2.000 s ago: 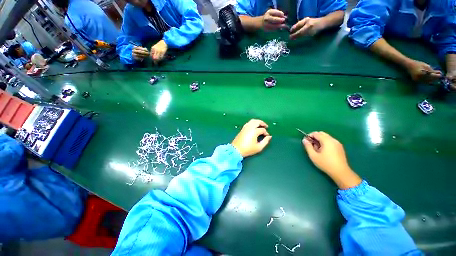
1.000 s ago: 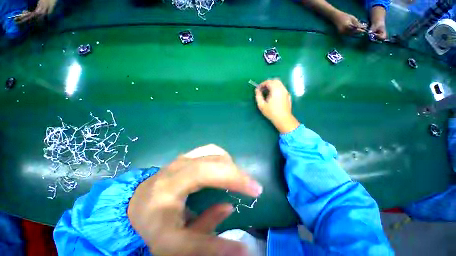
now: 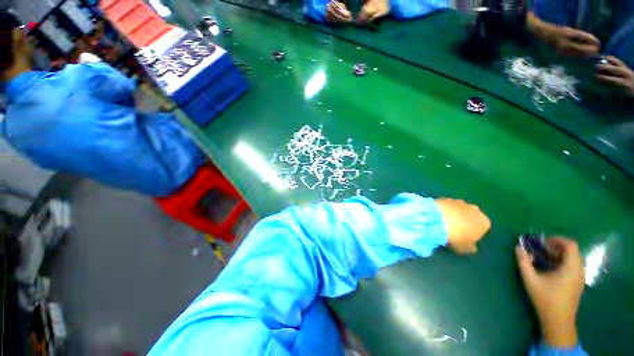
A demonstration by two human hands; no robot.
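Note:
My right hand (image 3: 556,278) is at the right, its fingers closed round a small dark unit (image 3: 537,252). My left hand (image 3: 464,224) is left of it, low over the green surface, seen from the back with its fingers curled and its fingertips hidden; whether it holds anything does not show. A tangled pile of short white wires (image 3: 323,161) lies beyond my left sleeve. A few loose wires (image 3: 450,336) lie near the front edge, blurred. No tweezers can be made out.
Several small part-built units, one of them (image 3: 475,105), lie along the green belt (image 3: 417,125). A blue tray (image 3: 208,87) and a red stool (image 3: 208,201) are at the left. Another wire pile (image 3: 542,82) lies across the table. People in blue smocks sit beside and opposite.
The view has swung left, bringing the tray and stool back. My right hand now has a dark unit in it. My left hand has moved from close below the camera to over the surface.

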